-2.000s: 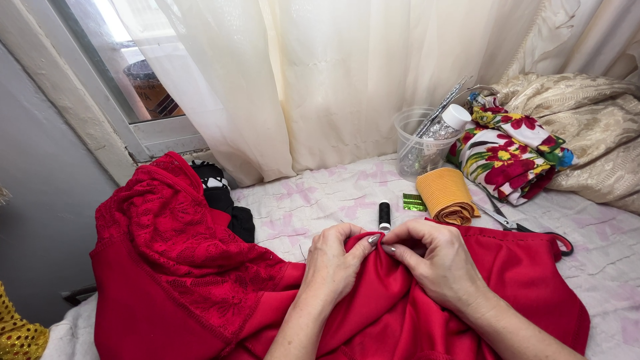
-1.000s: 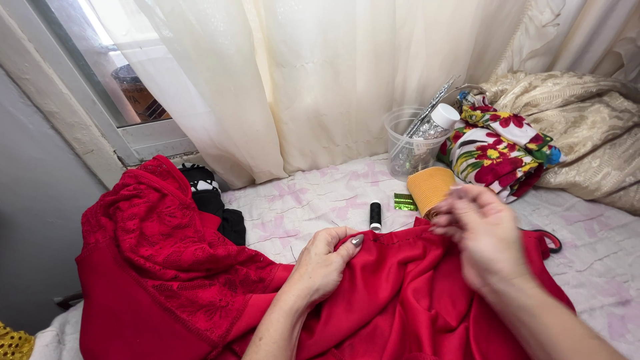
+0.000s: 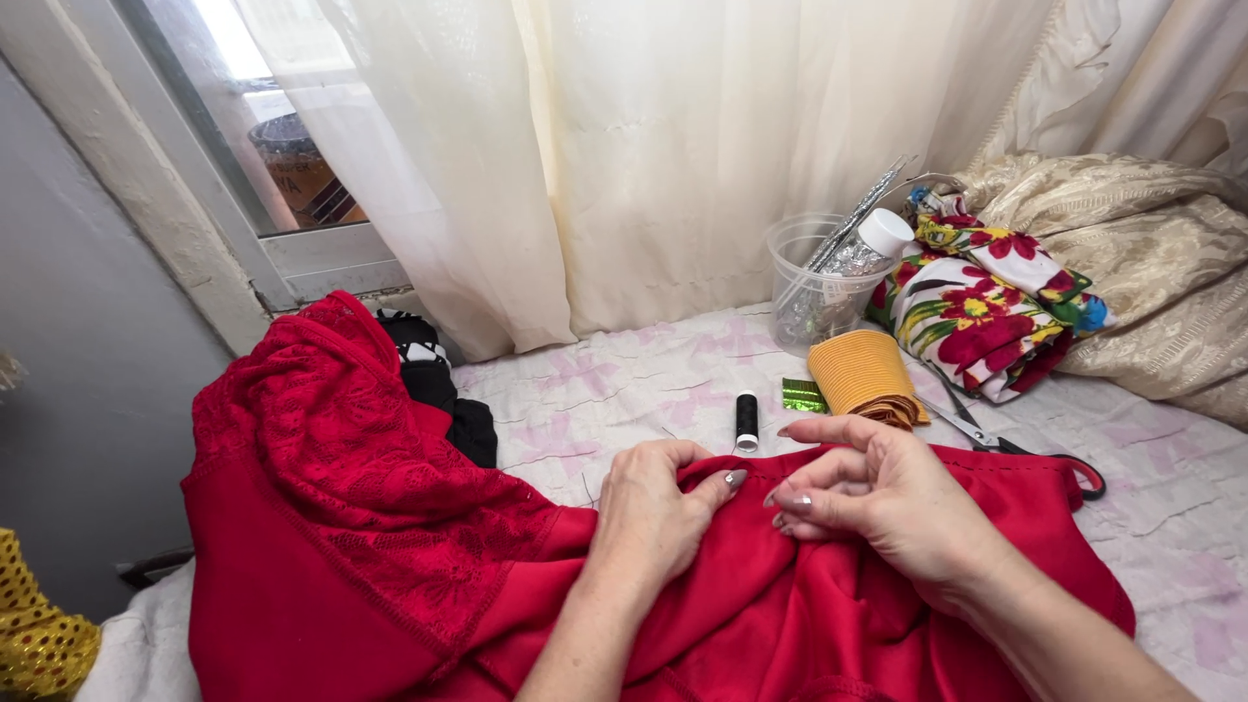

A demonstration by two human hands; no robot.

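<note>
A red garment with a lace section spreads across a quilted cover. My left hand pinches its top edge between thumb and fingers. Over the same edge, further right, my right hand hovers with fingers apart; whether a needle is between them I cannot tell. A row of dark stitches runs along the edge at the right. Just beyond the edge stands a spool of black thread. Scissors lie partly beneath the garment's right side, their red and black handle showing.
An orange rolled cloth and a shiny green packet lie past the spool. Behind them are a clear plastic cup holding a white-capped bottle, a floral cloth bundle and beige fabric. Black cloth sits left, near the curtain.
Two seconds ago both hands were together at the garment's edge. My right hand moved away to the right, then came back closer to the edge. My left hand keeps its hold.
</note>
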